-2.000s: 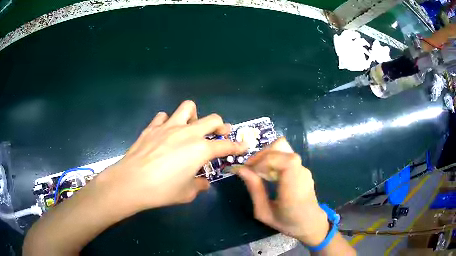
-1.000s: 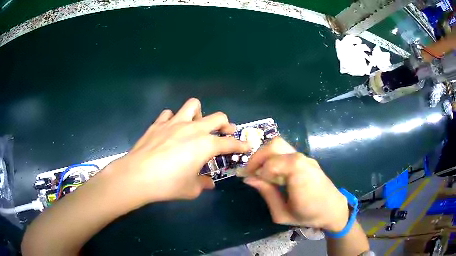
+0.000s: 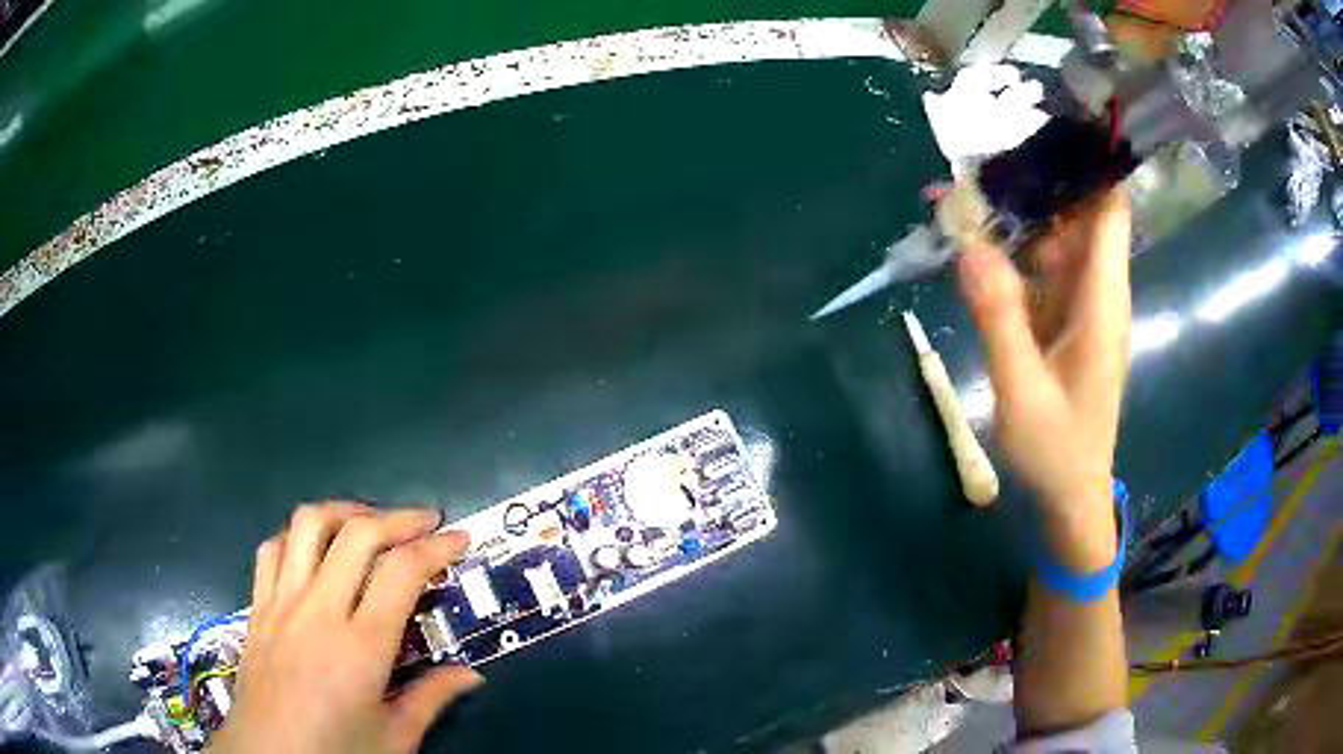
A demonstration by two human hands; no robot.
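Note:
The open power strip [image 3: 604,516] lies slanted on the dark green bench, its white housing filled with a circuit board, a round white part and small blue parts at the right end. Blue and yellow wires show at its left end. My left hand [image 3: 346,626] is over the strip's left half, thumb and fingers across its two long edges. My right hand [image 3: 1053,368] is raised at the glue gun [image 3: 1046,177], fingers around its barrel; the view is blurred. The gun's pale nozzle [image 3: 884,277] points down left. A cream-handled tool [image 3: 954,420] lies on the bench below it.
Crumpled white paper [image 3: 984,115] is behind the gun, beside a metal post. A worn whitish edge strip [image 3: 486,100] curves along the back, with a brighter green surface [image 3: 295,67] beyond. A white cord [image 3: 111,734] and clear plastic [image 3: 44,648] are at the left. A blue object [image 3: 1237,494] shows at the lower right.
My right hand has left the strip and moved up right to the gun. The gun appears further left. The cream-handled tool now shows on the bench. My left hand and the strip appear lower left.

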